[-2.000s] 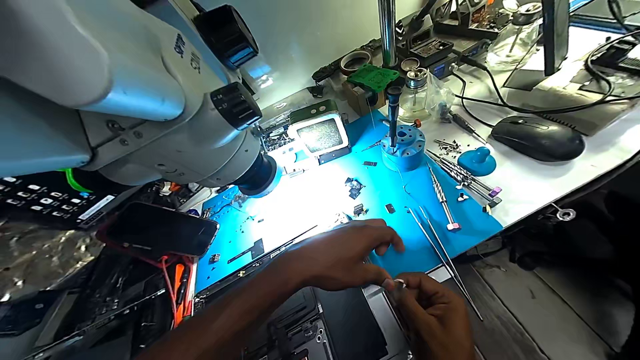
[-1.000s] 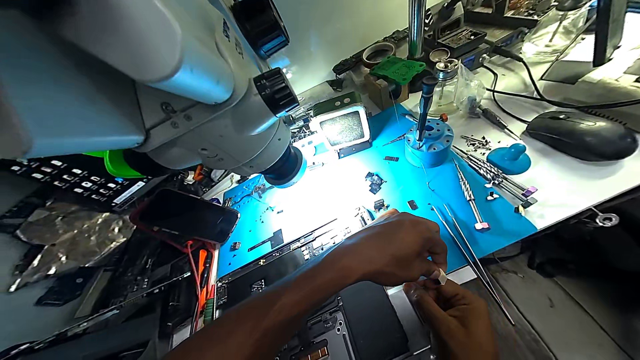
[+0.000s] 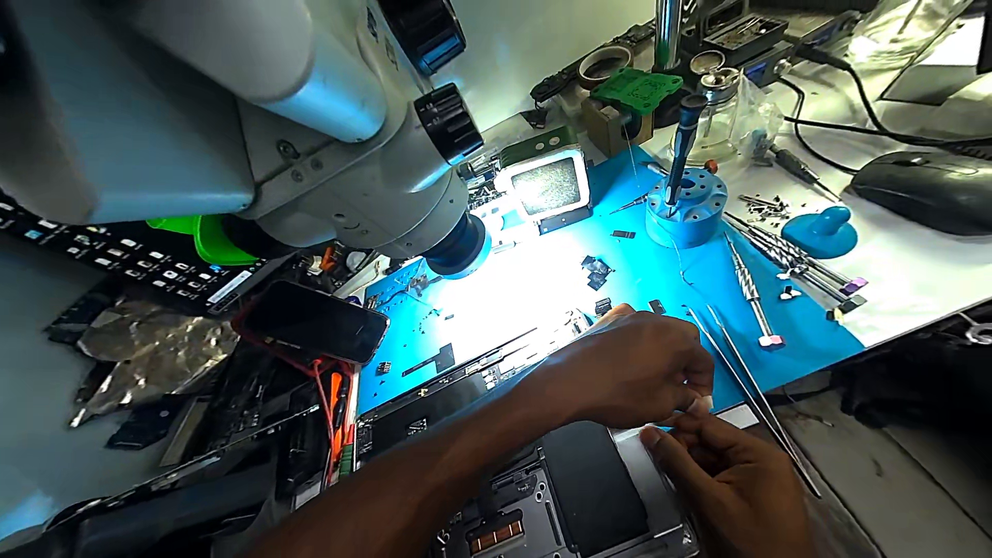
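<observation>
My left hand point(image 3: 643, 368) reaches across from the lower left, and its fingertips meet those of my right hand point(image 3: 728, 473). Between them is a small whitish piece point(image 3: 701, 404), too small to name. Below both hands lies an opened laptop chassis point(image 3: 535, 504) with a black battery cell point(image 3: 593, 480). A long circuit board or metal strip point(image 3: 496, 372) runs along its upper edge, partly behind my left arm. Metal tweezers point(image 3: 756, 387) lie to the right of my hands. A blue screwdriver point(image 3: 684, 147) stands in a round blue holder point(image 3: 688, 209).
A stereo microscope point(image 3: 372, 186) overhangs the lit blue mat point(image 3: 651, 271). Several precision screwdrivers point(image 3: 798, 260), a blue suction-like knob point(image 3: 823, 232) and a black mouse point(image 3: 930, 190) are at the right. A phone point(image 3: 314, 322) and crumpled foil point(image 3: 159, 345) lie at the left.
The hands stay together above the chassis, with small shifts of the fingers. The whitish piece shows more plainly between them than two seconds ago. The view has shifted slightly.
</observation>
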